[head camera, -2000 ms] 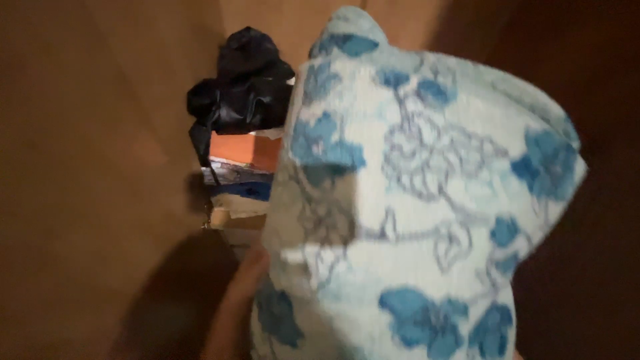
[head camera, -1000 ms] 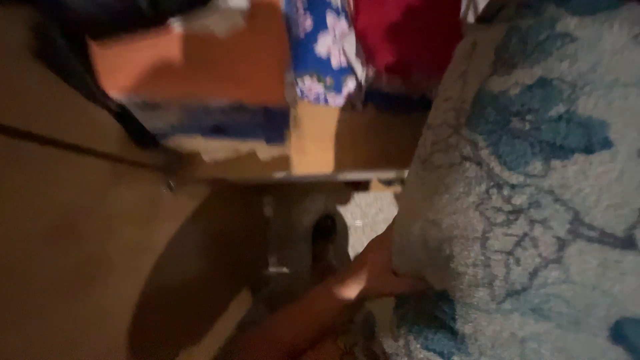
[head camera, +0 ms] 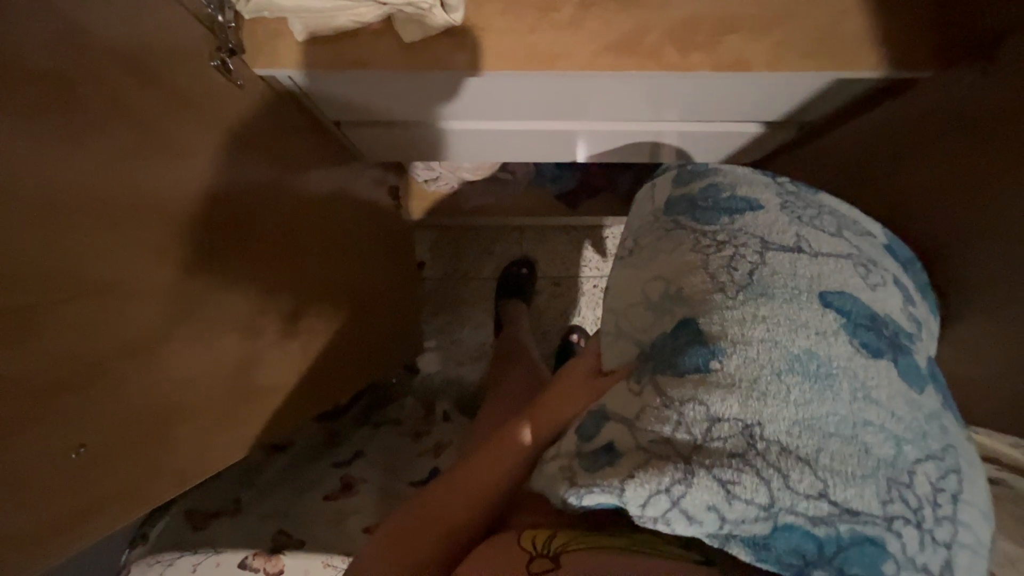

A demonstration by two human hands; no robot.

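A thick, pale blue fleece blanket (head camera: 784, 352) with blue flowers and dark outlined stems fills the right side of the view in a large bulging bundle. From the bottom centre my left forearm reaches up to its left edge, where my left hand (head camera: 596, 370) grips it. The thumb shows, while the other fingers are mostly hidden by the fabric. My right hand is out of sight. Below the cabinet, my feet in dark slippers (head camera: 516, 280) stand on the speckled floor.
At the top are a wooden shelf (head camera: 680, 36) with cream cloth (head camera: 376, 14) and white drawer fronts (head camera: 560, 100). Clothes (head camera: 456, 174) lie in a low compartment. A wooden door (head camera: 144, 280) stands at left; butterfly-patterned fabric (head camera: 312, 496) spreads at lower left.
The view has swung downward, away from the stacked coloured clothes, and now shows drawers and feet. The blanket stays in my left hand.
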